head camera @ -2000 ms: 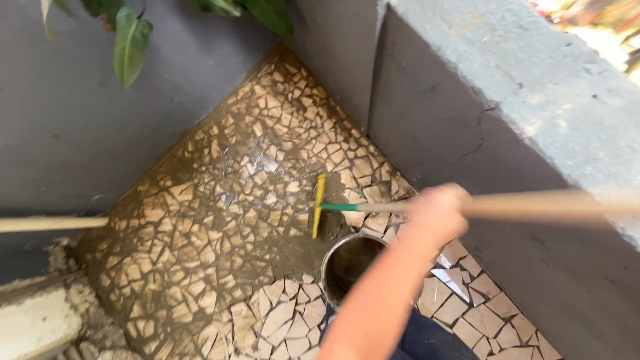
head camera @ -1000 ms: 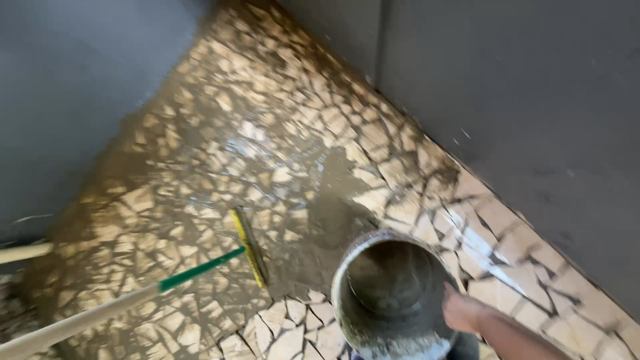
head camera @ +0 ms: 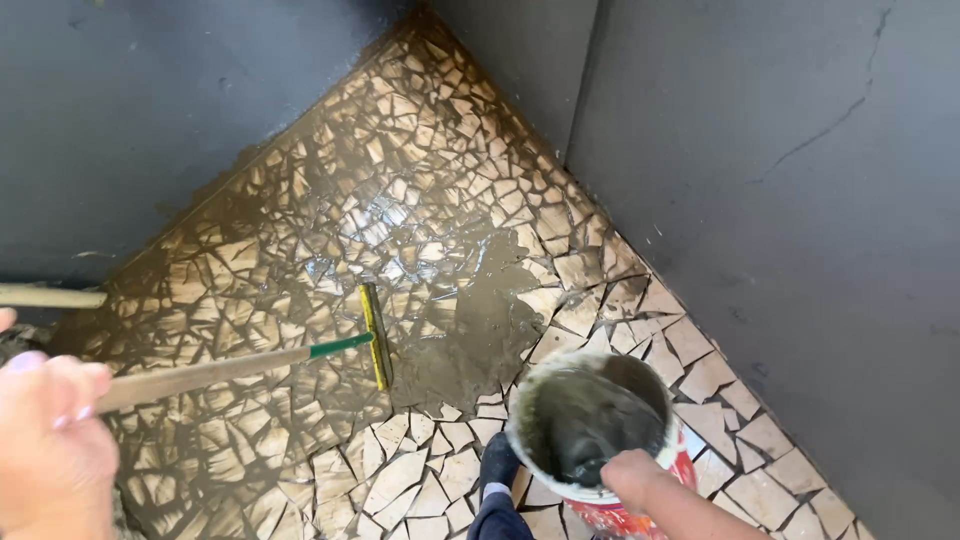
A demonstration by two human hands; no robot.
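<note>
At the left edge my left hand (head camera: 64, 431) is closed around the wooden handle of a squeegee (head camera: 376, 336), which has a green socket and a yellow head. The head rests on broken-tile mosaic flooring (head camera: 397, 480) beside a pool of wet grey-brown grout (head camera: 480, 322). At the lower right my right hand (head camera: 637, 480) is at the near rim of a white and red plastic bucket (head camera: 525, 450) with wet grout inside; its fingers are hidden in the bucket's mouth, so its grip cannot be told.
Grey walls (head camera: 787, 262) meet the floor on both sides; the right one is cracked. Another wooden pole (head camera: 52, 296) reaches in from the left. A dark shoe (head camera: 499, 459) stands just left of the bucket. Grout smears cover the tiles toward the corner.
Two seconds ago a hand held the squeegee handle from the right; now the handle extends left into my left hand. My right hand has come to the bucket, which shows more fully now.
</note>
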